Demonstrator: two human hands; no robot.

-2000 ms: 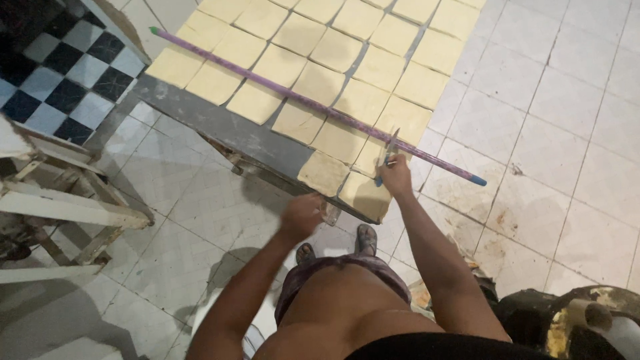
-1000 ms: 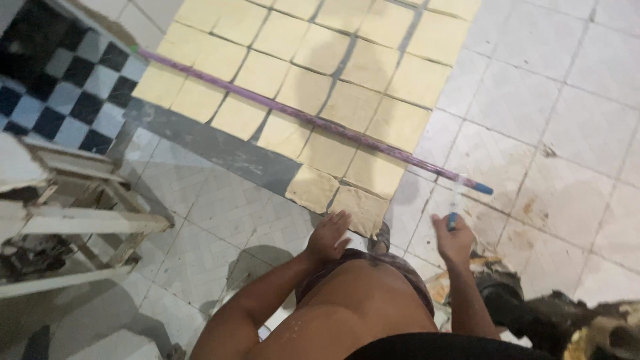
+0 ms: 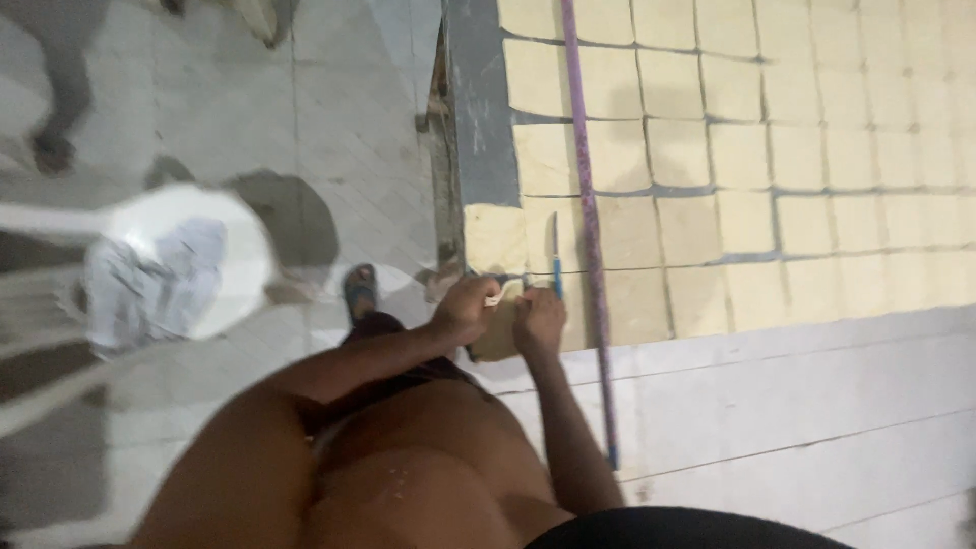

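Rows of pale yellow, dough-like squares (image 3: pixel 745 156) lie on a grey table top (image 3: pixel 482 137). My left hand (image 3: pixel 465 311) pinches the edge of a corner square (image 3: pixel 499 328) at the near end. On that same square's other side is my right hand (image 3: pixel 540 320), its fingers bent at the edge; whether they grip it is unclear. A knife with a blue handle (image 3: pixel 557 276) lies on the squares just beyond my right fingers. Across the sheet runs a long purple stick (image 3: pixel 585 183), its blue-tipped end past the table edge.
A white plastic chair (image 3: pixel 191 259) with grey cloth on it stands at the left. My sandalled foot (image 3: pixel 361 290) is on the tiled floor (image 3: pixel 366 191) beside the table leg. White tiled floor (image 3: pixel 801 412) also shows right of the table.
The view has turned strongly. My right hand held the knife off the table's edge one second ago; the knife now lies on the squares. My left hand has taken hold of the corner square.
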